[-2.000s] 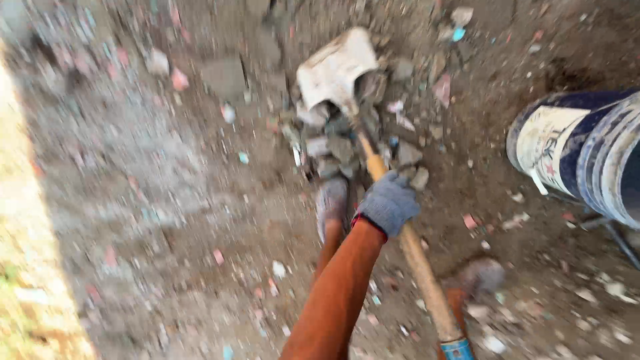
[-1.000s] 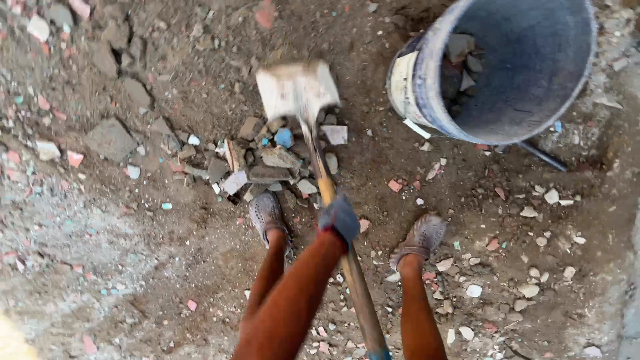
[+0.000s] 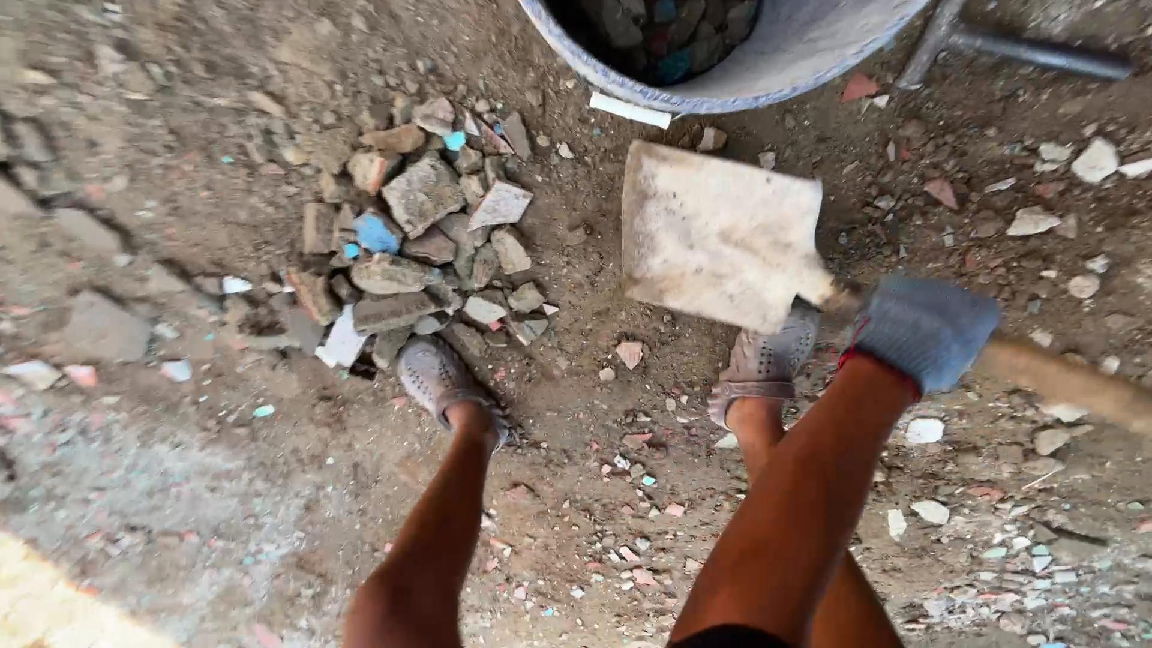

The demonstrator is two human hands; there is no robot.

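Note:
My left hand (image 3: 927, 333), in a grey-blue knit glove with a red cuff edge, is closed around the wooden shaft of a shovel (image 3: 720, 234), close to its socket. The shovel's pale, dirt-smeared square blade points left, with no rubble on it, and overlaps the toe of my right shoe. Its handle (image 3: 1071, 382) runs off the right edge. My right hand is out of the picture. Left of the blade lies a heap of broken masonry and tile pieces (image 3: 423, 193), some blue or white. Above the blade is a bucket (image 3: 810, 45) with rubble inside.
My perforated clogs (image 3: 441, 373) stand on dirt ground, the left one against the heap's lower edge. A metal bar with a crosspiece (image 3: 1035, 52) lies right of the bucket. Larger flat slabs (image 3: 99, 328) and scattered chips are at the left.
The shovel blade has moved from above the rubble heap to its right, below the bucket, with my left hand still on the shaft. More rubble shows inside the bucket. The view has shifted.

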